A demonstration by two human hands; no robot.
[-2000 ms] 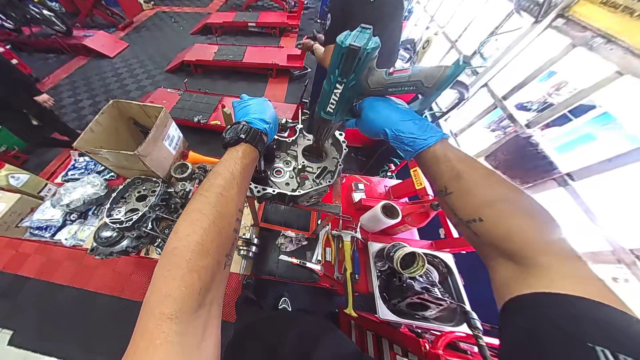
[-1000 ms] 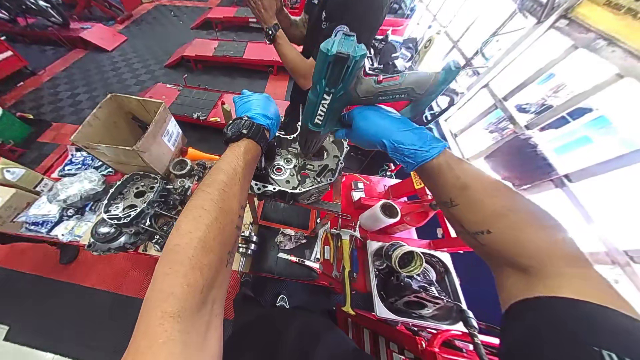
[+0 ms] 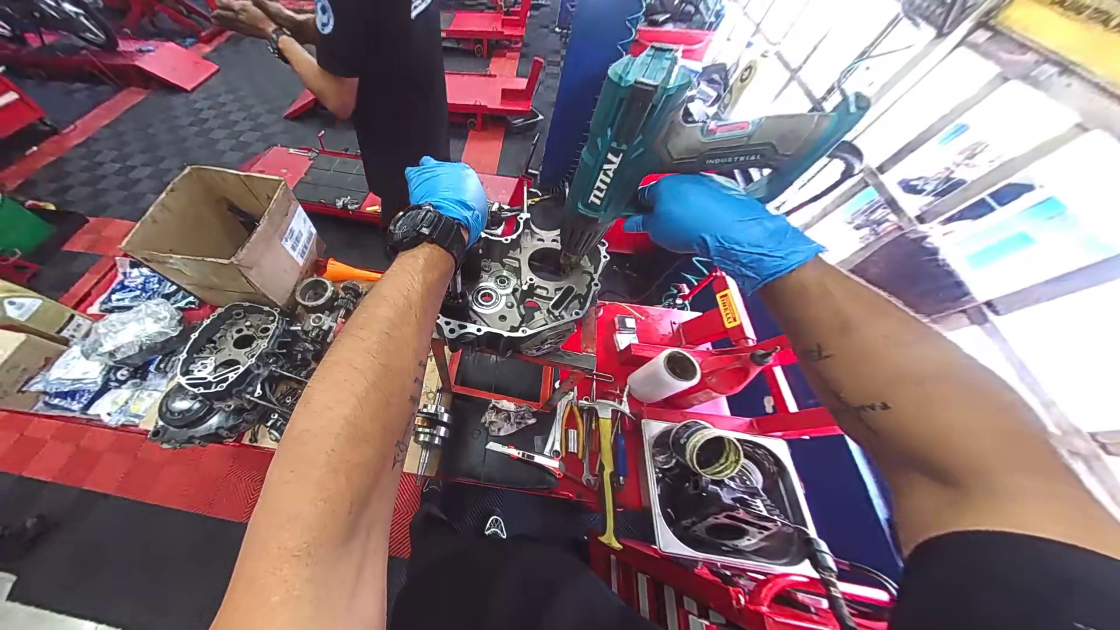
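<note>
Blue gloves cover both hands. My right hand [image 3: 722,229] grips the handle of a teal Total heat gun [image 3: 623,144], whose nozzle points down at the round bearing opening of a metal engine crankcase half [image 3: 503,293]. Whether the nozzle touches the metal cannot be told. At the upper left edge of the crankcase, my left hand [image 3: 448,194] rests with its fingers curled; what lies under them is hidden. A black watch sits on the left wrist. Below the crankcase lie a yellow-handled hammer [image 3: 605,472], pliers [image 3: 570,429] and a box cutter [image 3: 525,456].
An open cardboard box [image 3: 219,232], an engine case [image 3: 229,350] and bagged parts [image 3: 131,332] stand left. On the right are a paper roll [image 3: 665,374] and a metal tray [image 3: 652,490] of greasy parts. A person in black [image 3: 398,96] stands just beyond the crankcase.
The person beyond the crankcase has moved to the left in view, with hands raised together. My hands stay about where they were, the heat gun still over the crankcase.
</note>
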